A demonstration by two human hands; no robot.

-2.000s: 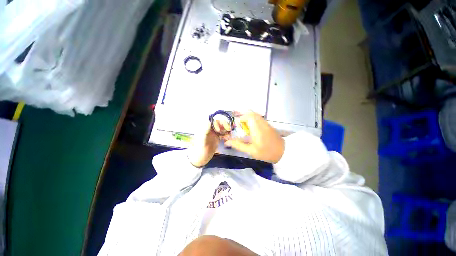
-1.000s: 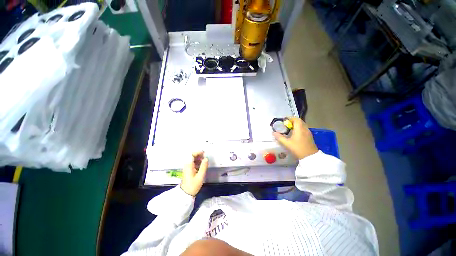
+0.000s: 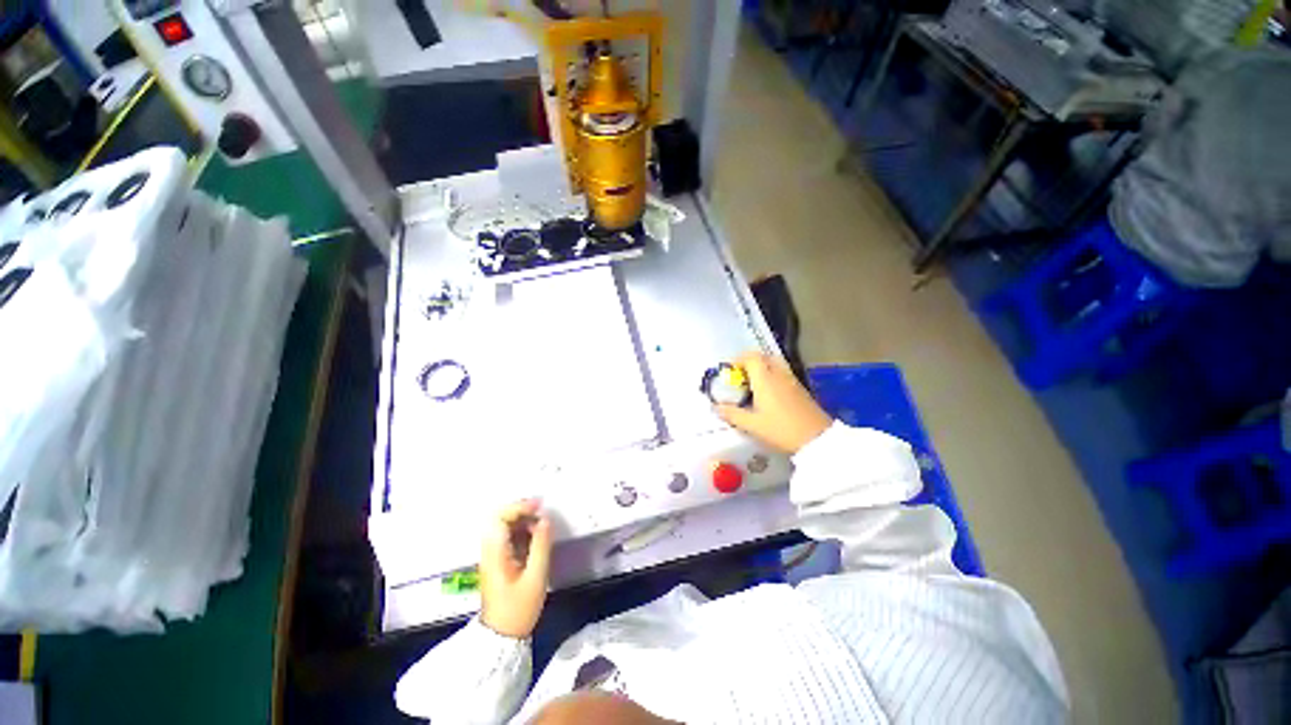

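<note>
My right hand holds a black ring with a pale disc inside and a short yellow piece, above the right front of the pale press table. My left hand is at the table's front edge with fingers curled; whether something small is in it cannot be told. A loose black ring lies on the left of the table. The black fixture with round seats stands at the back, under the gold press head.
A red button and silver knobs sit along the front. Small dark parts lie at the left. A tall stack of white foam trays stands on the green bench. A grey-clothed person is at the far right.
The view has turned, bringing the control box into sight. Since the oldest frame, my hands have moved apart, and the ring and yellow piece are now in my right hand at the right side.
</note>
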